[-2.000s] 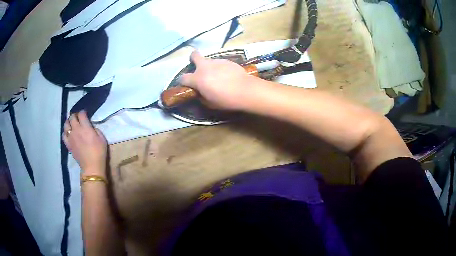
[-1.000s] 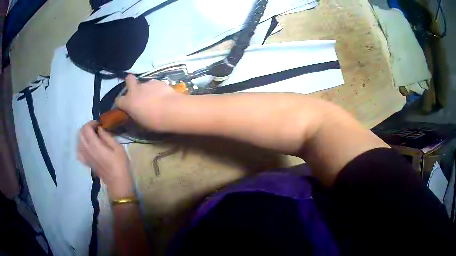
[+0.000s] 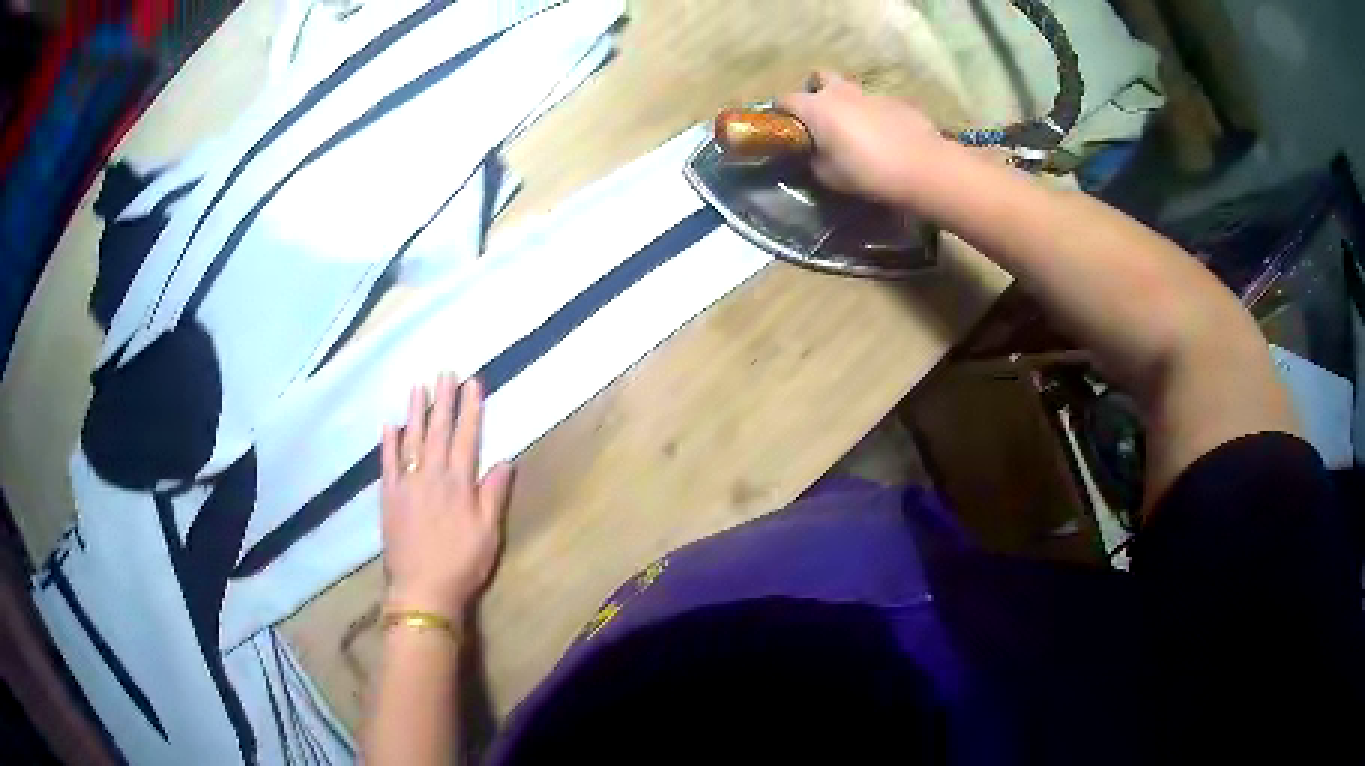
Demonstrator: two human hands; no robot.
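A long white garment panel with a dark lengthwise stripe lies flat across the board. My left hand lies flat on its near edge and stripe, fingers apart, holding nothing. My right hand grips the orange-brown handle of the iron. The iron stands on the panel's right end, its plate partly over the bare board. The panel's far right end is hidden under the iron and hand. A dark piece is at the panel's left end.
A pile of striped panels and a rounded dark piece lie at upper left. More striped panels hang at lower left. A thick hose curves behind the iron. Pale green cloth is upper right; an open brown box is at right.
The iron has moved from the panel's left end to its right end. My left hand has moved right onto the panel and lies flat. The panel's dark stripe now shows along most of its length.
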